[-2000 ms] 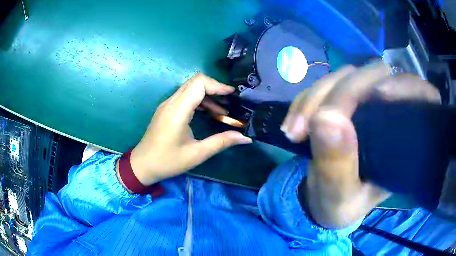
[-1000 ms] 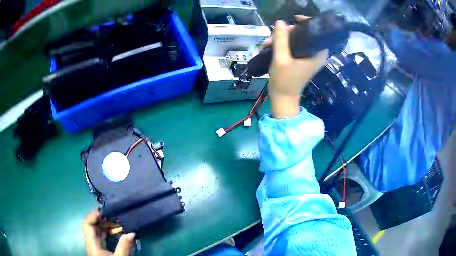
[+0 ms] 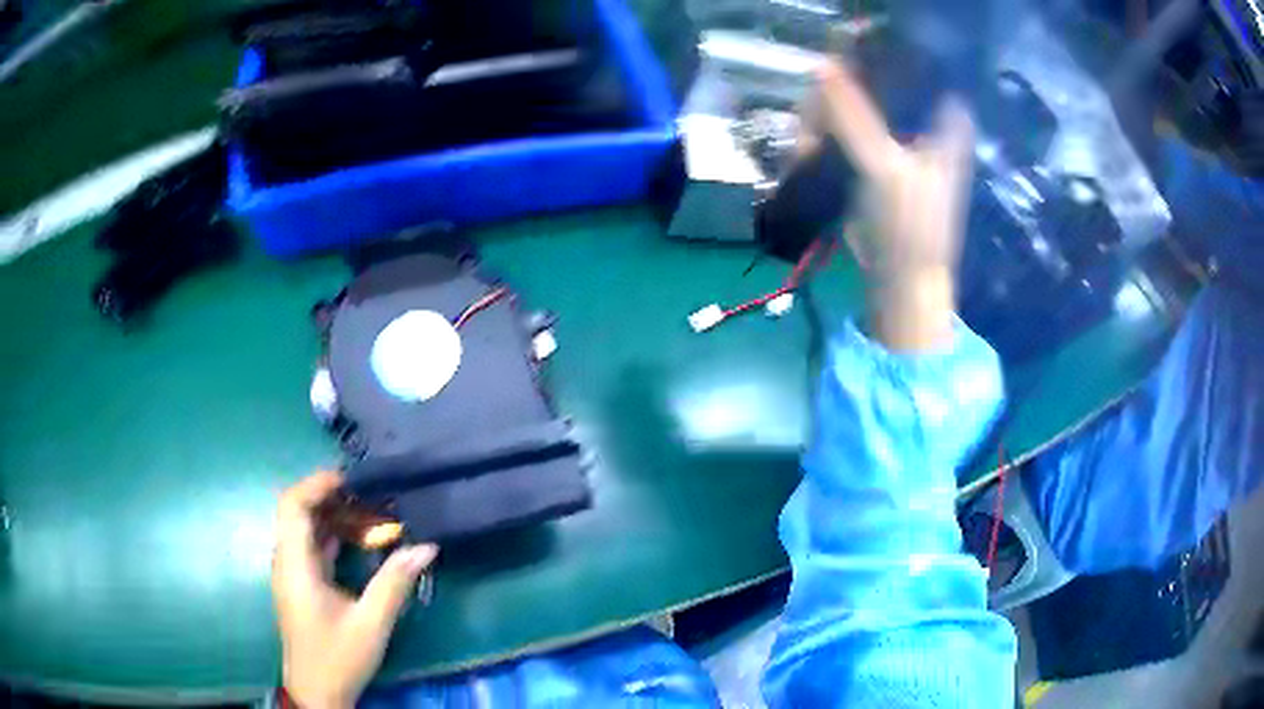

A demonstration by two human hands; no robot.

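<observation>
The blower fan module (image 3: 458, 333) lies flat on the green bench, its round white label facing up. The air duct cover (image 3: 478, 488) spans its near straight end. My left hand (image 3: 340, 589) holds the module's near left corner, thumb and fingers around the copper-coloured heat pipe (image 3: 381, 533). My right hand (image 3: 894, 194) is blurred, raised at the upper right in front of the screw feeder, and holds the dark electric screwdriver (image 3: 818, 194). The bit tip is too blurred to make out.
The blue parts bin (image 3: 458, 187) with black covers stands behind the module. The screw feeder (image 3: 718, 139) is right of it. Waiting modules (image 3: 1040, 236) with red wires lie at the right. Black parts (image 3: 167, 236) lie at the left. Another blue sleeve (image 3: 1151, 443) shows at the right.
The right hand with the screwdriver went from the module to the feeder area and has now shifted slightly off its front. The view has turned. The left hand stays on the module's corner.
</observation>
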